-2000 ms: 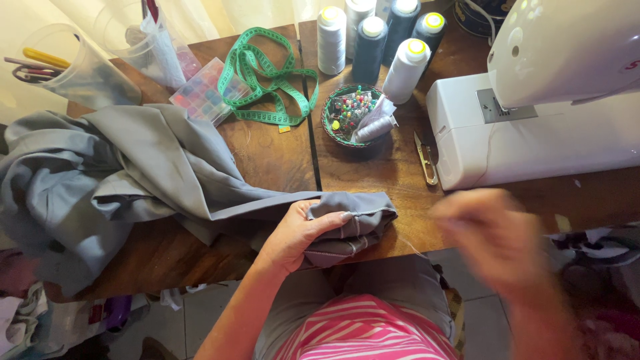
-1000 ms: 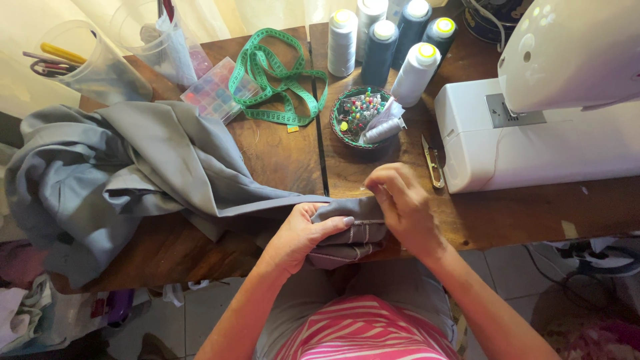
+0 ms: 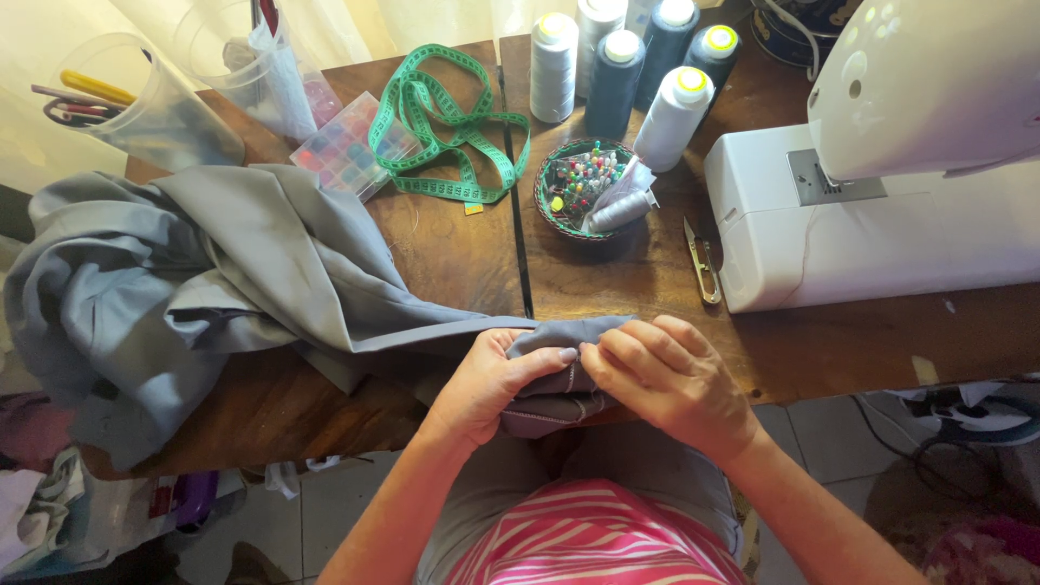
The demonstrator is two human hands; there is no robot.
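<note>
Grey fabric (image 3: 268,244), seemingly a garment, lies bunched over the left of the wooden table, and its narrower end runs to my hands at the front edge. My left hand (image 3: 496,378) grips that end, thumb on top, beside a seam with pale stitching. Close against it, my right hand (image 3: 666,374) pinches the fabric edge with bent fingers; whether it holds a needle is too small to tell. Beyond them stand a small basket (image 3: 589,187) of pins with a thread spool (image 3: 621,213), and thread snips (image 3: 703,264) to its right.
A white sewing machine (image 3: 861,244) occupies the right side. Several thread cones (image 3: 613,77) stand at the back, beside a green tape measure (image 3: 443,134) and a clear compartment box (image 3: 345,150). Plastic cups (image 3: 175,114) with tools are back left. The wooden table's front edge (image 3: 829,382) runs near my forearms.
My right hand was a blur off to the right, away from the fabric, two seconds ago. It has come in to the left and down onto the fabric edge. My left hand has kept its grip.
</note>
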